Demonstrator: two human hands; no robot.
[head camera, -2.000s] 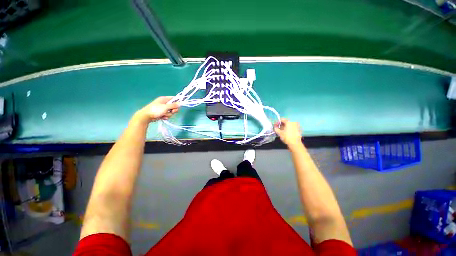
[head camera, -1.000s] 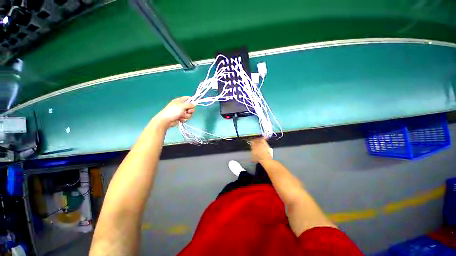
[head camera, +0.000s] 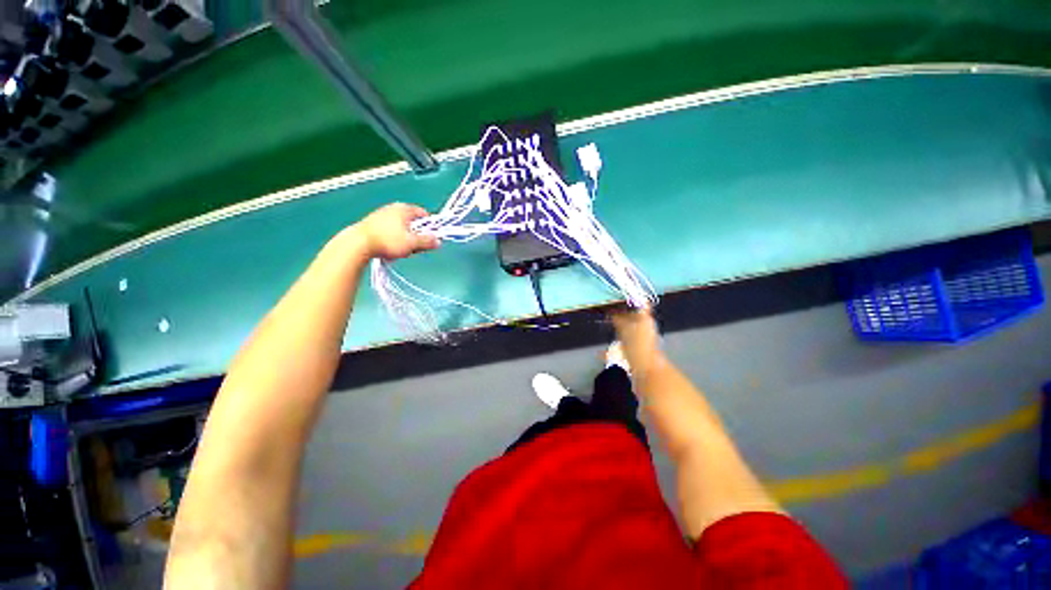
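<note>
A black multi-port hub (head camera: 527, 196) lies on the green bench, with rows of white cables plugged into it and a small red light at its near end. My left hand (head camera: 400, 231) is closed on the left bundle of white cables (head camera: 467, 216); loose ends hang below it to the bench edge. My right hand (head camera: 635, 327) is at the bench's near edge, closed around the lower end of the right cable bundle (head camera: 605, 259); its fingers are blurred. A white connector (head camera: 590, 161) lies right of the hub.
A metal post (head camera: 352, 83) stands behind the hub. White-and-black units (head camera: 98, 46) stand at the upper left beyond the bench. A grey device (head camera: 35, 334) is at the bench's left end. A blue crate (head camera: 945, 297) is below the bench at right.
The view has turned, so more units show at the upper left. My right hand has moved inward and down to the bench edge, drawing the right cables straighter. My left hand still holds its bundle.
</note>
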